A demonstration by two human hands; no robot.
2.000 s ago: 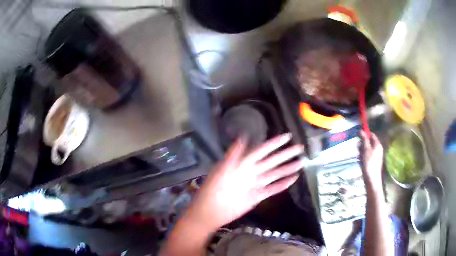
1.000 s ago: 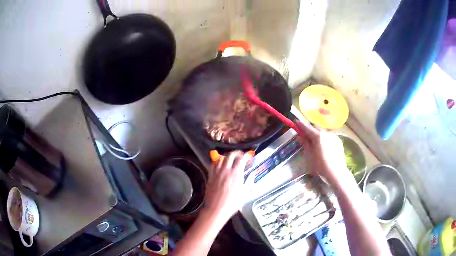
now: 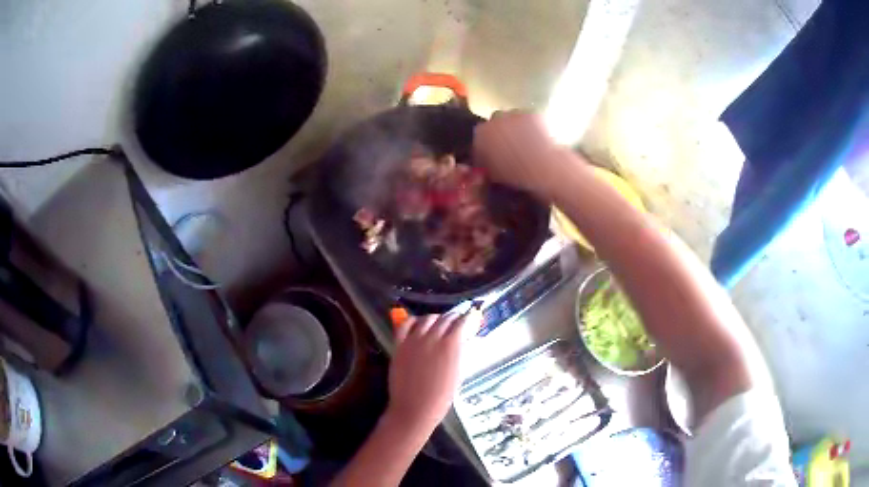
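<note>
The black wok (image 3: 353, 157) sits on the cooker with sliced meat (image 3: 467, 238) in it, partly browned, and steam rises from it. My left hand (image 3: 427, 357) grips the wok's near orange-sleeved handle (image 3: 398, 316). My right hand (image 3: 510, 147) is over the wok's right side, closed around the red spatula's handle, which the hand mostly hides. The spatula's red head (image 3: 443, 197) shows blurred among the meat.
The induction cooker's button strip (image 3: 524, 295) shows below the wok. A tray of small fish (image 3: 519, 409) and a bowl of cut green vegetable (image 3: 615, 328) stand nearer me. A black frying pan (image 3: 229, 90) hangs on the wall. An oven (image 3: 114, 285) is at left, nested pots (image 3: 291, 352) beside it.
My right hand has moved up and left over the wok with the spatula. The meat is spread wider, with some pieces at the wok's left. My left hand stays at the near handle.
</note>
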